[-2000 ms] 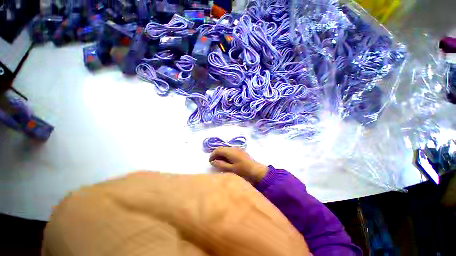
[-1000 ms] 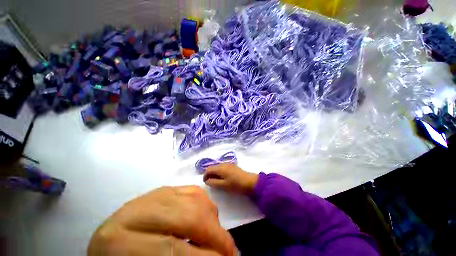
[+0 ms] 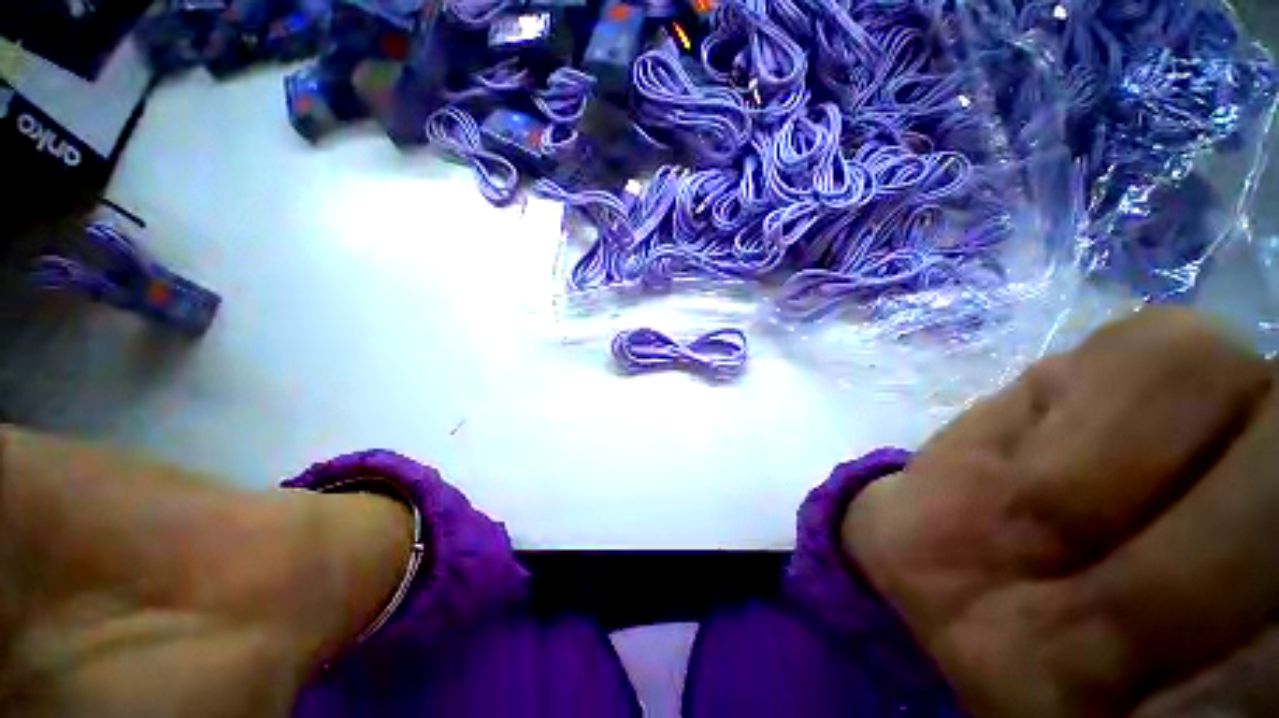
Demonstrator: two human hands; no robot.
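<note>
A lilac-and-white coiled cable (image 3: 680,354), looped like a figure eight, lies alone on the white tabletop (image 3: 365,337), touched by neither hand. My left hand (image 3: 183,561) is large, blurred and close to the camera at the lower left, cut off by the edge. My right hand (image 3: 1080,519) is close to the camera at the lower right, also blurred and cut off. The fingers of both hands cannot be made out, so I cannot tell whether they hold anything. Purple cuffs show at both wrists.
A large cable pile (image 3: 828,168) lies beyond the single cable. Clear plastic (image 3: 1045,302) covers its right side. Dark sleeves (image 3: 330,98) with orange-red marks lie at the far left. A packed cable (image 3: 168,297) lies at the left, near a black printed carton (image 3: 56,133).
My right hand has left the single cable, which stays on the table. Both hands are now apart and near the camera. The view has shifted.
</note>
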